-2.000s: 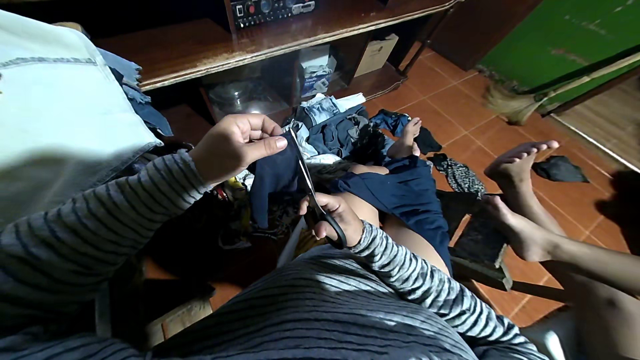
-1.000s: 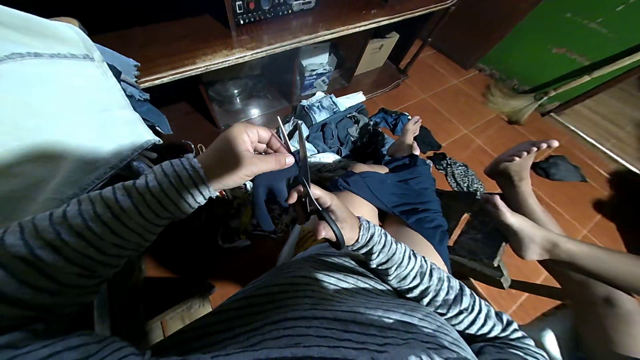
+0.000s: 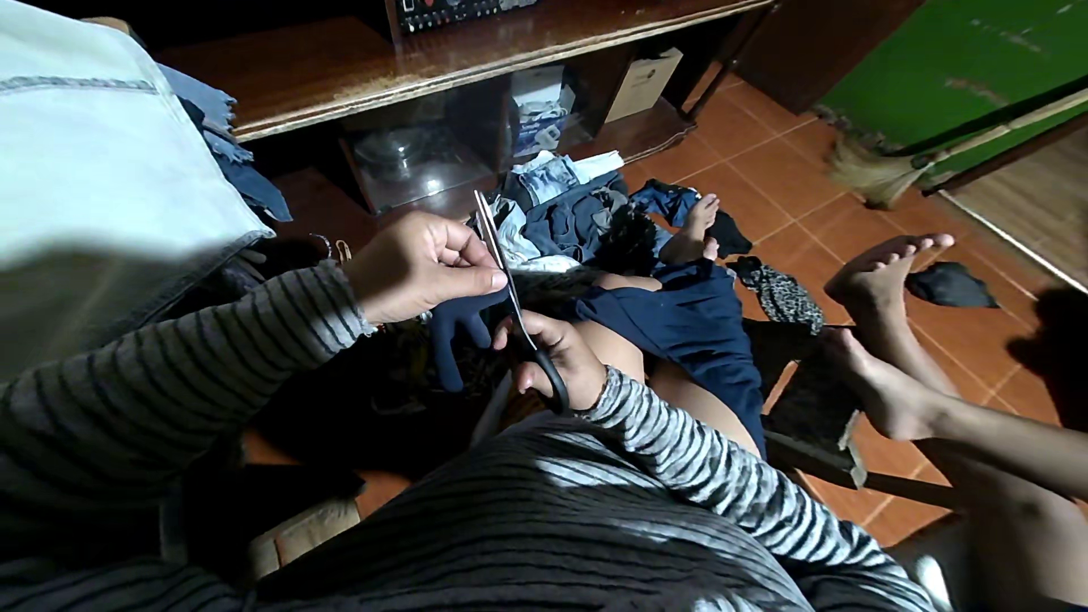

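Note:
My left hand [image 3: 425, 268] pinches the upper edge of a small dark blue cloth piece [image 3: 459, 331] between thumb and fingers, and the rest of the cloth hangs below. My right hand [image 3: 557, 357] is closed on the black handles of a pair of scissors [image 3: 510, 285]. Their long metal blades point up and away, nearly together, right beside my left fingertips. Whether cloth lies between the blades cannot be told. Dark blue fabric [image 3: 697, 331] lies across my lap, to the right of the scissors.
Scraps and clothes [image 3: 569, 212] are heaped on the tiled floor beyond my hands, before a wooden shelf [image 3: 476, 59]. Pale denim [image 3: 102, 161] rises at the left. Another person's bare legs and feet [image 3: 901, 382] are at the right. A straw broom [image 3: 880, 166] leans behind.
The cloth, raised beside the blades two seconds ago, now hangs lower under my left hand. The scissor blades stood apart one second ago and are now nearly together.

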